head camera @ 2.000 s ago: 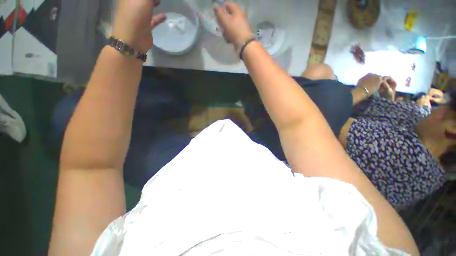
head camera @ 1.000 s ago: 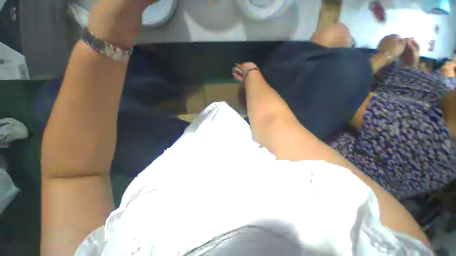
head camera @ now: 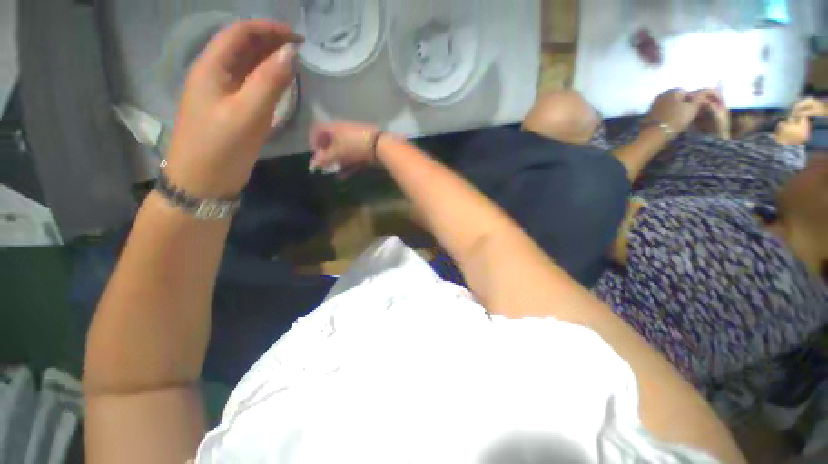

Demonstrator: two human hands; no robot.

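My left hand (head camera: 238, 91) is raised over the bench's left part, fingers curled towards the thumb; whether it holds anything cannot be told. My right hand (head camera: 345, 148) is at the bench's front edge, blurred, with small pale parts (head camera: 324, 168) at its fingertips. A round white tub (head camera: 368, 56) stands on the bench beyond my right hand, with pale bits inside. A second round white tub (head camera: 457, 82) stands to its right, also with small parts. A round translucent tub (head camera: 182, 56) is partly hidden behind my left hand.
A wooden strip (head camera: 556, 68) divides the bench. A small red pile (head camera: 646, 47) lies beyond it, near a neighbour's hands (head camera: 690, 109). The neighbour's patterned top (head camera: 708, 272) is at right. Cardboard (head camera: 363, 234) is below the bench. Crumpled clear film (head camera: 138, 125) lies left of my left wrist.
My right hand went from over the tubs down below the bench edge, then rose and moved left to the edge. My left hand shows more fully. The view has shifted.
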